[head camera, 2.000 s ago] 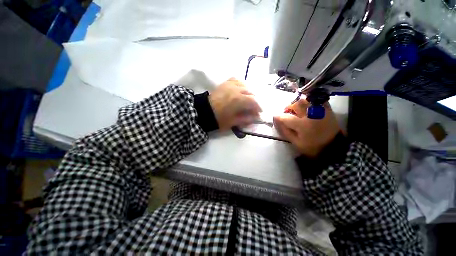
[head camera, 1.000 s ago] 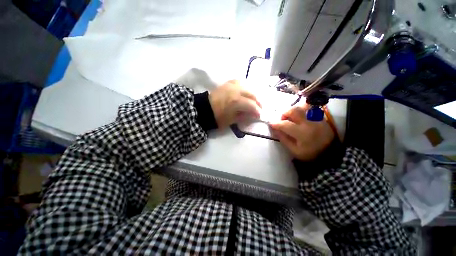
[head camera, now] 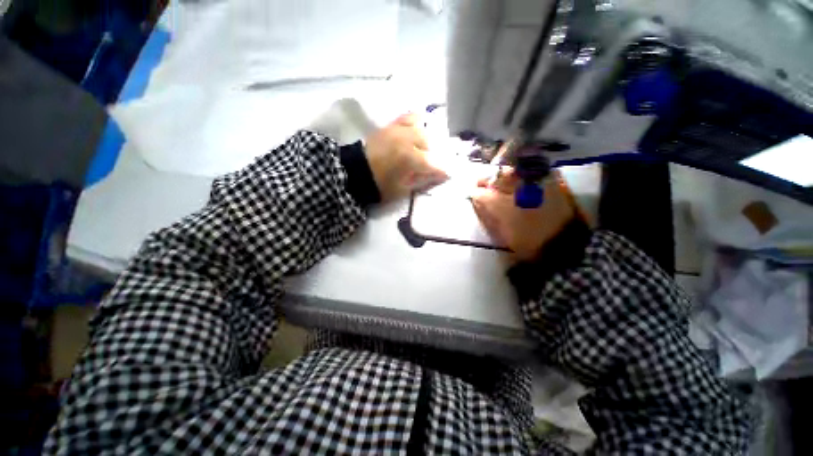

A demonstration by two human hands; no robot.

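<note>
My left hand (head camera: 403, 160) is left of the needle area, its fingers bent down on white fabric (head camera: 459, 178) that glare nearly washes out. My right hand (head camera: 526, 214) is just below the presser foot (head camera: 481, 147), its thumb and fingers close together at the fabric. Both hands seem to hold the fabric's near edge, but the glare hides the exact grip. The white sewing machine head (head camera: 499, 62) stands over them. A thin black bent bar (head camera: 455, 240) with a rounded end lies on the table below my hands.
Large white panels (head camera: 232, 116) cover the table's back left, beside a blue strip (head camera: 107, 151). A black slab (head camera: 635, 209) lies right of my right hand. A crumpled white fabric heap (head camera: 758, 312) is at the far right. Blue crates (head camera: 53, 205) are at the left.
Both hands have shifted slightly up toward the presser foot, and more of the black bar shows between them. The whole view has also shifted and the machine head looks blurred.
</note>
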